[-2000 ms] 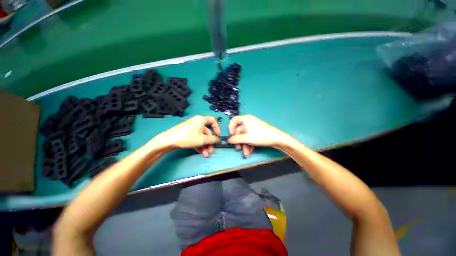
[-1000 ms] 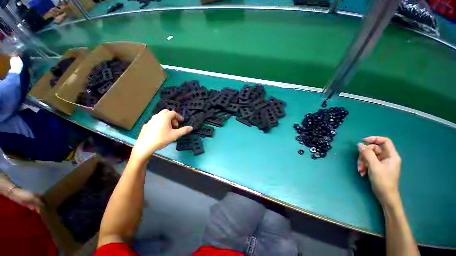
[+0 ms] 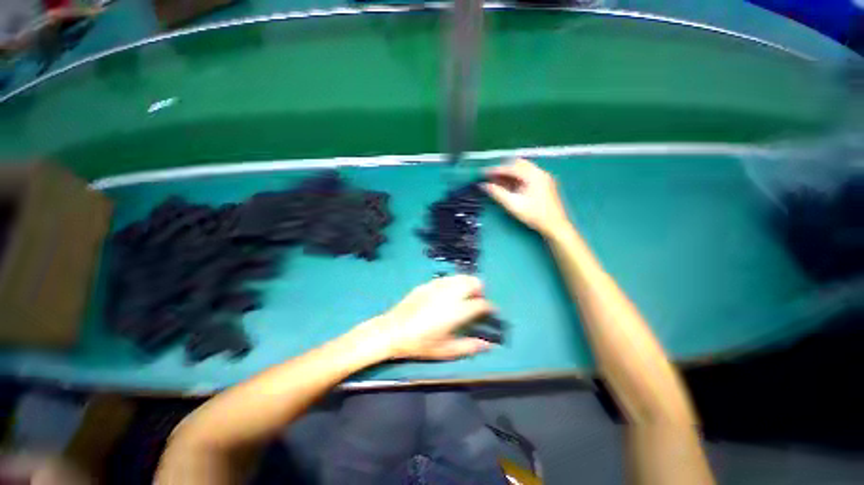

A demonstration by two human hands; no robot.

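Note:
My left hand (image 3: 441,320) is shut on a black plate (image 3: 487,329) near the front edge of the bench; its holes are blurred. My right hand (image 3: 526,194) is at the upper right side of the pile of inserts (image 3: 455,227), fingertips touching the pile's edge. Blur hides whether it holds an insert. The inserts are small, shiny and black, heaped below the metal post. The pile of plates (image 3: 208,265), matte black and blurred, lies left of my hands.
A cardboard box (image 3: 57,256) stands at the far left. A metal post (image 3: 463,85) rises behind the inserts. A clear plastic bag (image 3: 824,218) with dark contents lies at the right. A pale strip (image 3: 606,152) runs along the bench's back, before a green surface (image 3: 284,85).
My left hand has moved from the plate pile to the front of the inserts with a plate. My right hand has moved to the inserts' upper edge. The view has turned right.

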